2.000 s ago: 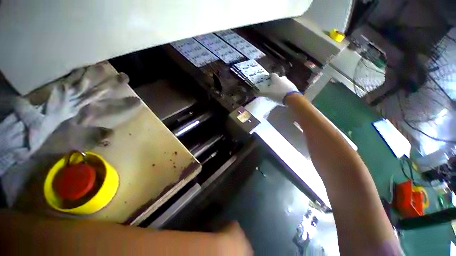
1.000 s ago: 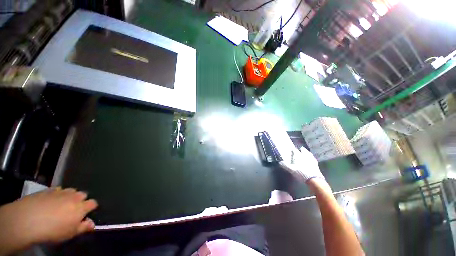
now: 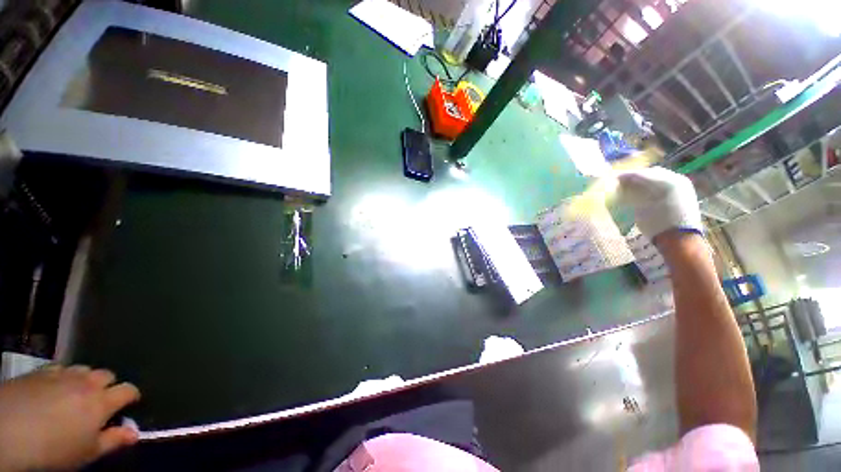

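Note:
My right hand, in a white knit glove, is raised over the stacks at the right. Its fingers are closed on a blurred, thin, tan circuit board panel. Below it stands a stack of panels with speckled print. A second stack is partly hidden by my right hand and forearm. A white panel lies on a black ribbed rack left of the stacks. My left hand, bare, rests at the bench's front edge at the far left, fingers apart, holding nothing.
The green bench bears a framed window panel at upper left, a clear strip, a mobile phone and an orange-red device beside the green post. White paper lies at the far side.
The view has turned from the machine infeed to the bench. Since one second ago, my right hand has moved from the ribbed rack up and right over the stacks; the white panel stays on the rack.

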